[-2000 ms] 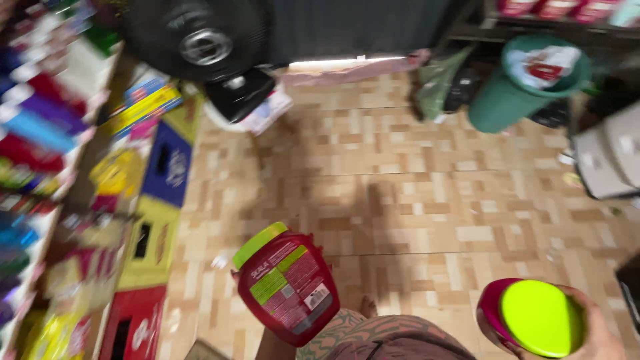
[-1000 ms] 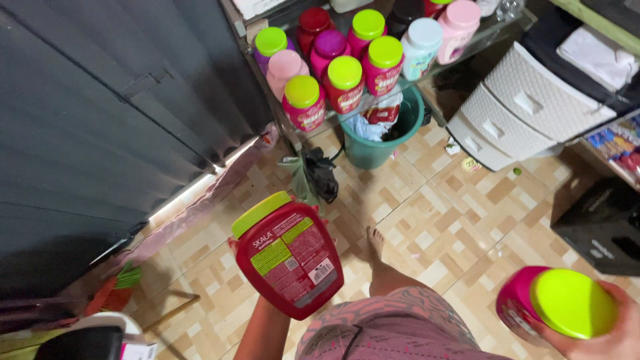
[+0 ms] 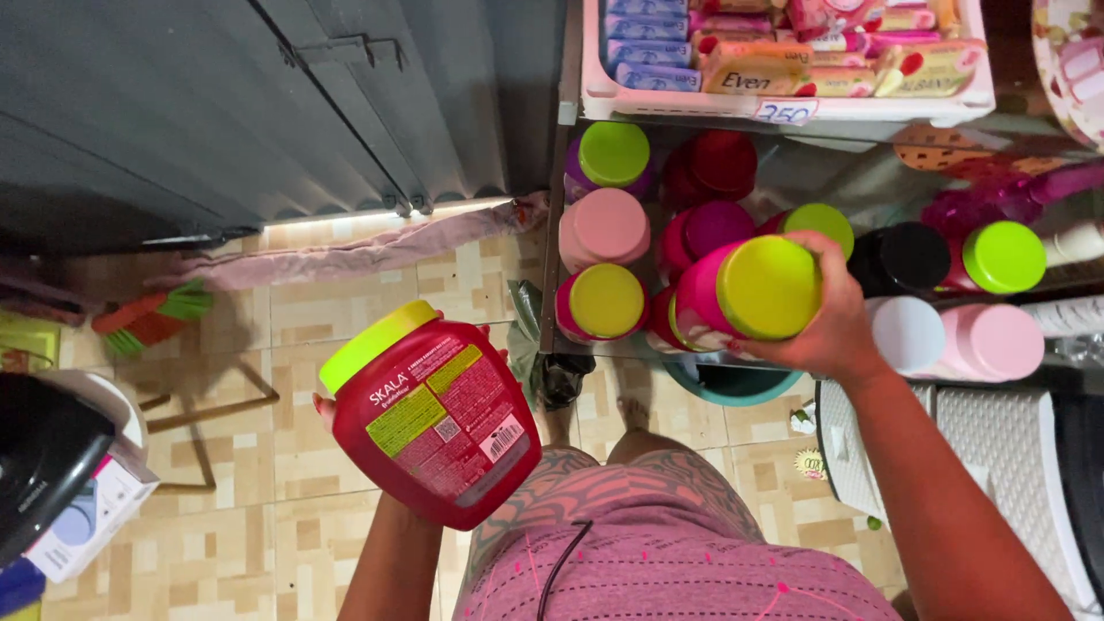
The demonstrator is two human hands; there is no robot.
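My left hand [image 3: 325, 409] is wrapped behind a dark red Skala hair cream jar [image 3: 440, 423] with a yellow-green lid; only some fingertips show, and the jar leans with its printed back toward me. In my right hand [image 3: 832, 310] is a pink jar [image 3: 711, 289] with a yellow-green lid, gripped from its right side. That jar is over the front edge of a shelf, where similar jars stand in rows: one with a yellow-green lid [image 3: 607, 301], one pink [image 3: 605, 229], one with a purple lid [image 3: 719, 235] and one with a black lid [image 3: 914, 257].
A white basket [image 3: 673, 105] of wrapped soaps sits above the jars. Below the shelf are a teal bucket [image 3: 742, 388] and a black bag [image 3: 564, 379]. White woven-pattern drawers [image 3: 992, 431] stand right. A metal door [image 3: 414, 103] with a pink cloth [image 3: 388, 254] along its base is ahead.
The view has turned to the right and come closer to the shelf. My right hand has moved its jar from low at the right to over the shelf's jars. My left hand still holds its jar.
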